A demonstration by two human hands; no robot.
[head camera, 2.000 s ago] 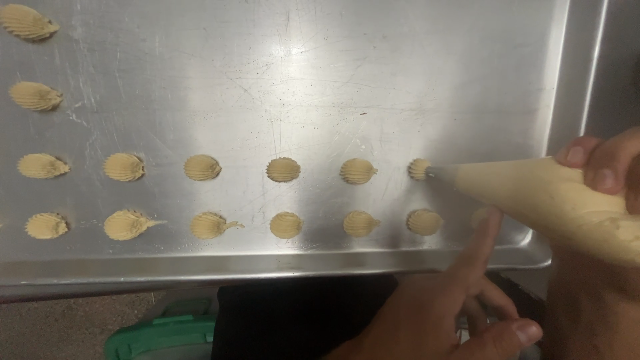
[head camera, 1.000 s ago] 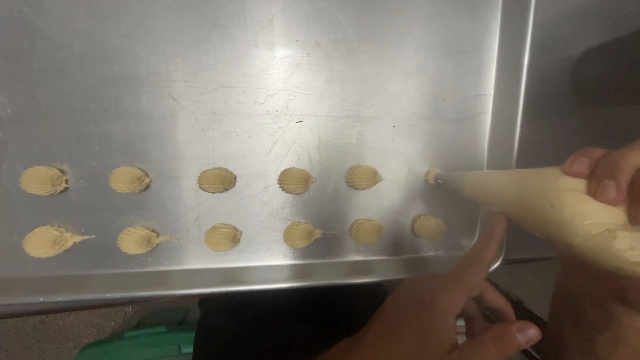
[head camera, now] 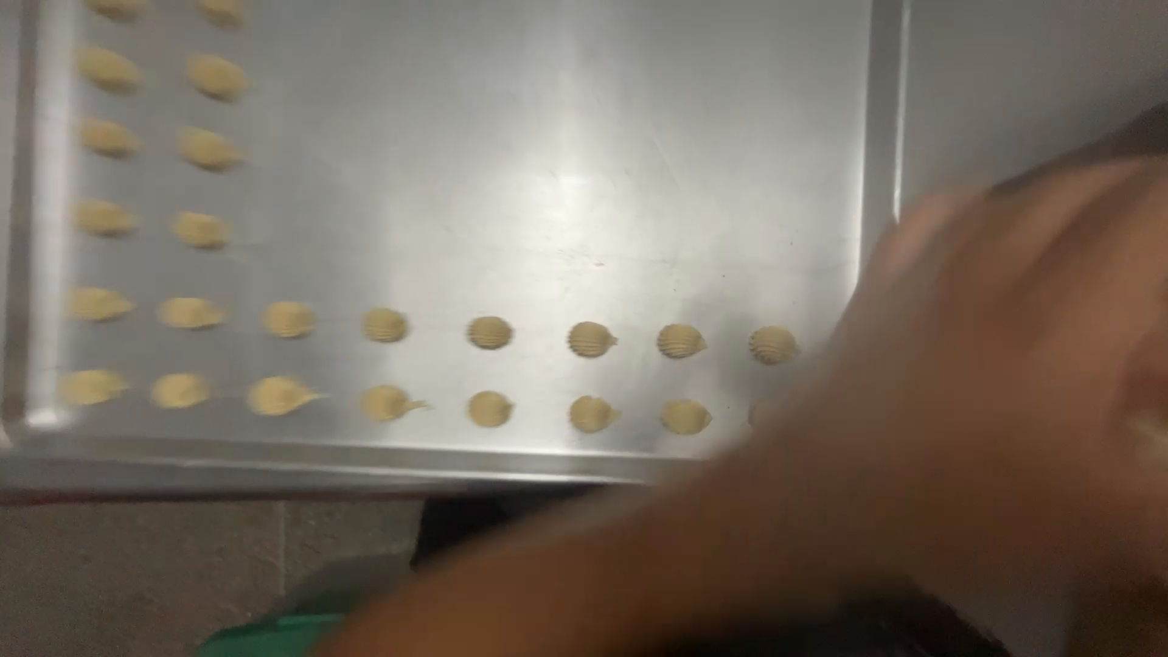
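My left forearm reaches up from the bottom across the lower right, and my left hand [head camera: 1022,301] is a motion-blurred shape over the right end of a metal sheet pan [head camera: 881,119]. Its fingers point toward the upper right; what they hold or touch cannot be seen. My right hand cannot be made out. A small pale patch at the right edge, beside my left hand, is too blurred to name. On the pan lie ridged piped dough pieces, two rows along the near side, ending near my hand with a dough piece [head camera: 773,345], and two columns at the left.
The pan's raised near rim [head camera: 365,456] runs above a grey floor [head camera: 137,566]. Below the pan are a green object [head camera: 269,636] and something black [head camera: 465,525]. A grey surface [head camera: 1031,82] lies right of the pan.
My left hand has moved up and right from beside the pan's near corner. The piping bag held by my right hand is no longer recognizable. A ridged dough piece now lies where its tip was.
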